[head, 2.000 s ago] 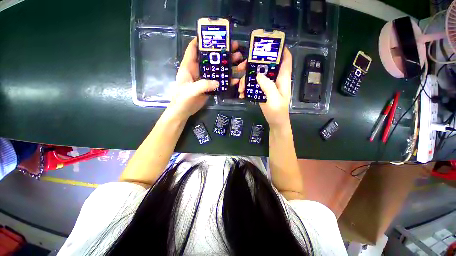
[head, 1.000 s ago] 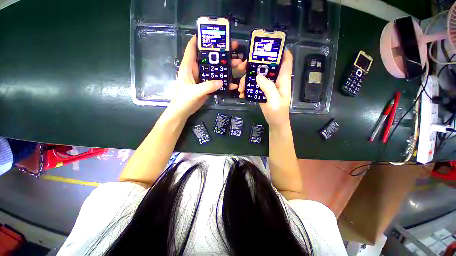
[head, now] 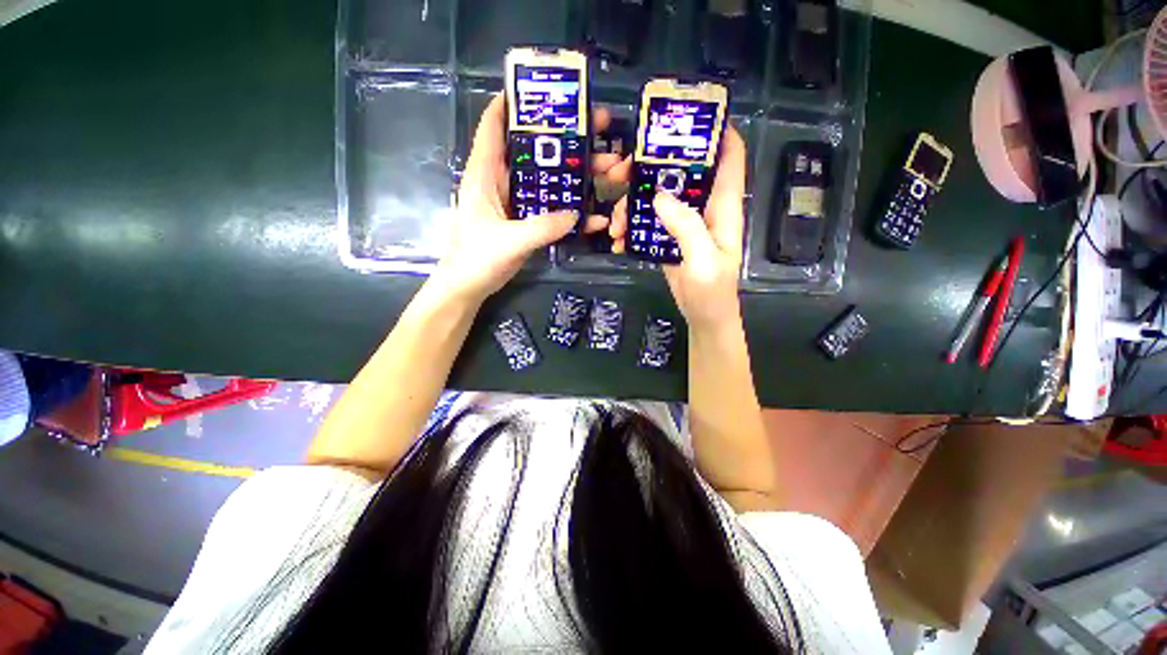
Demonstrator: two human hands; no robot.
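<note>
My left hand (head: 493, 237) holds a black keypad phone with a gold rim (head: 548, 134), its screen lit, the thumb on the lower keys. My right hand (head: 706, 243) holds a second such phone (head: 672, 166), screen lit, thumb just below its centre button. Both phones are face up over the clear blister tray (head: 397, 265). A black phone lies face down in a tray pocket (head: 801, 205), and several more show at the tray's far side. Several small dark batteries with white print (head: 516, 343) lie loose on the near bench edge. The fingers behind the phones are partly hidden.
A spare phone (head: 914, 192) lies face up right of the tray. One battery (head: 843, 333) lies apart at the right. Red pen (head: 1003, 302), white power strip (head: 1092, 314) with cables, and a pink fan (head: 1011, 124) stand at right. A person's sleeve (head: 13, 399) shows at far left.
My left thumb has shifted a little across the lower keys. The right phone has moved slightly, its thumb nearer the upper keys. The text on the left phone's screen has changed. The sleeve at far left has drawn back.
</note>
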